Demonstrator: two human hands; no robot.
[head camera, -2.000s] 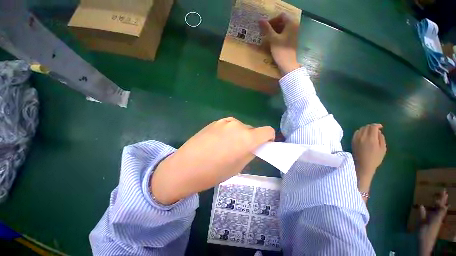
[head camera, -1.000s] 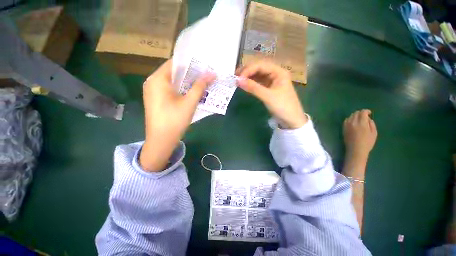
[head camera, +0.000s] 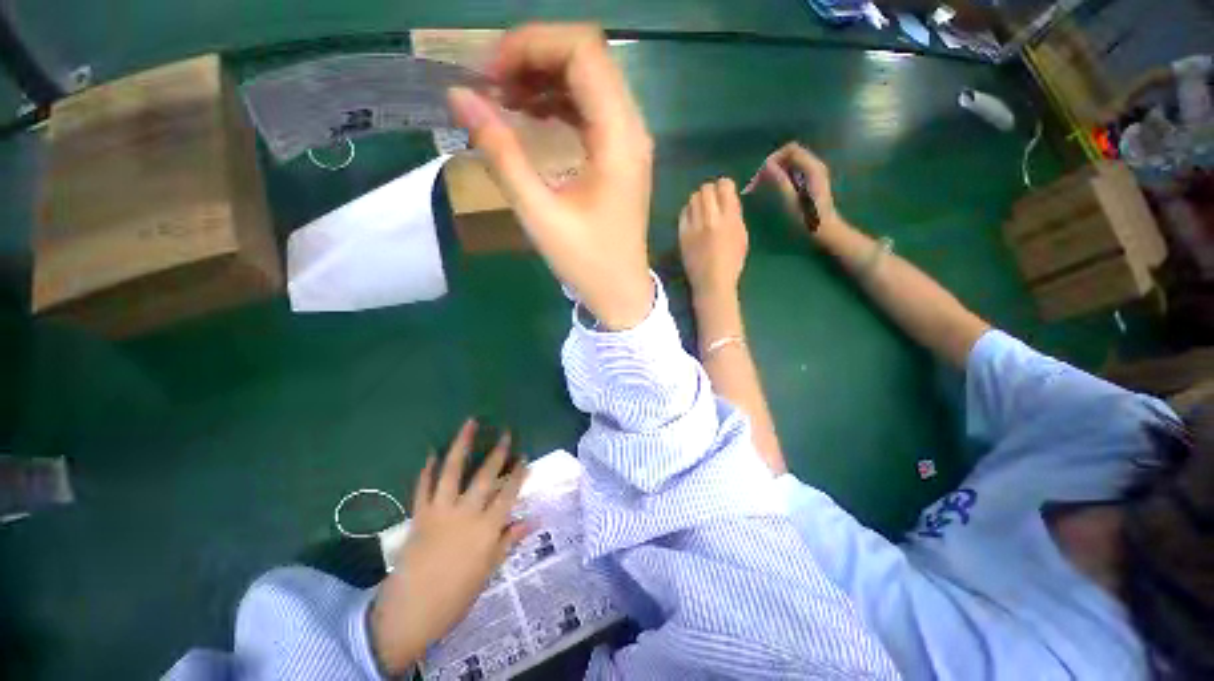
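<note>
A stack of printed label sheets (head camera: 546, 585) lies at the lower middle. My left hand (head camera: 459, 545) rests on its left part, fingers spread and holding nothing. My right hand (head camera: 573, 173) is raised in front of a brown carton (head camera: 486, 213). A curved strip of printed product label (head camera: 333, 107) reaches left from between its thumb and fingers; the exact grip is blurred. The hand hides much of the carton; a bit of a label shows at the carton's left edge. A blank white backing paper (head camera: 366, 246) lies left of this carton.
A larger carton (head camera: 153, 200) stands at the left. A pale loop (head camera: 369, 512) lies beside the sheets. At right a neighbouring person in light blue works, one hand (head camera: 806, 193) holding a dark slim tool. More cartons (head camera: 1085, 240) stand at far right.
The backing paper has left my left hand and lies on the table. My left hand has moved down onto the sheets. My right hand has risen with a label strip. The view has turned right.
</note>
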